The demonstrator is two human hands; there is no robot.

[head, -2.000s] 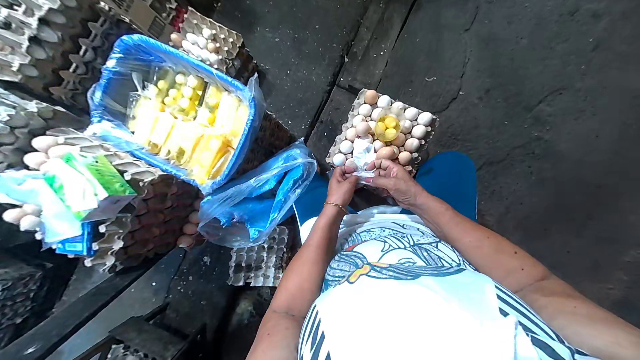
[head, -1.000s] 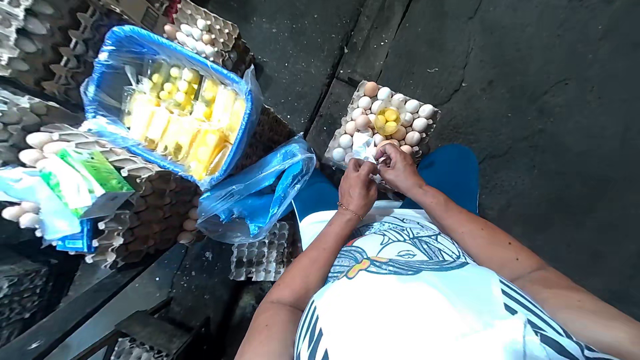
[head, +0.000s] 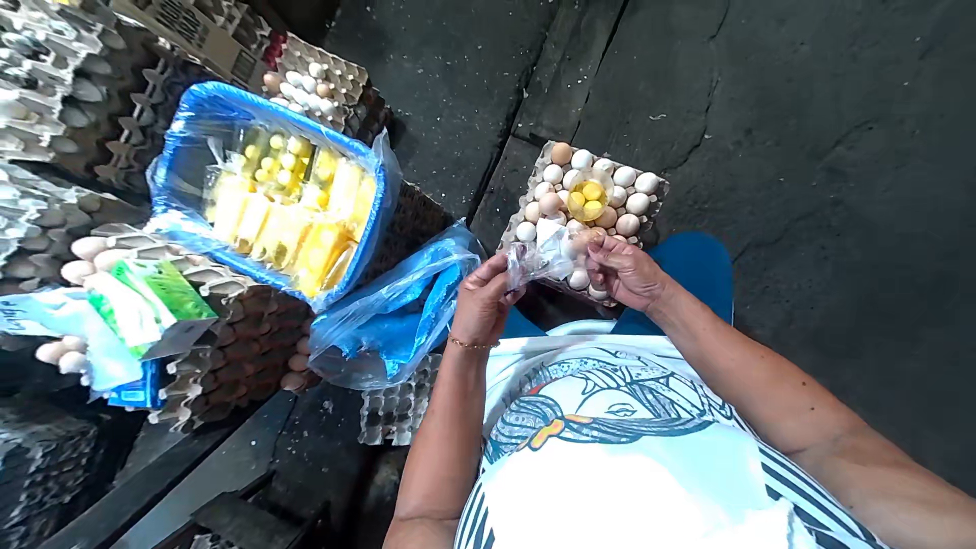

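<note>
A clear plastic bag (head: 537, 261) is stretched between my two hands, above the near edge of an egg tray. My left hand (head: 484, 293) grips its left end, and my right hand (head: 629, 271) pinches its right end. Below them, the cardboard egg tray (head: 659, 191) holds white and brown eggs. A clear round cup with yellow yolks (head: 589, 195) rests on those eggs. Something white (head: 550, 232), perhaps paper or plastic, lies on the tray just beyond the bag, partly hidden by it.
Left of my hands stands a blue plastic-lined basin (head: 374, 164) of bags with yellow contents. Beside it lies a blue item in clear plastic (head: 396, 313). Stacked egg trays (head: 252, 351) carry eggs and a green-and-white box (head: 171, 293). An empty egg tray (head: 396, 408) is lower down.
My hands, close together one second ago, are now farther apart, with the clear bag spread between them. The yolk cup remains on the eggs.
</note>
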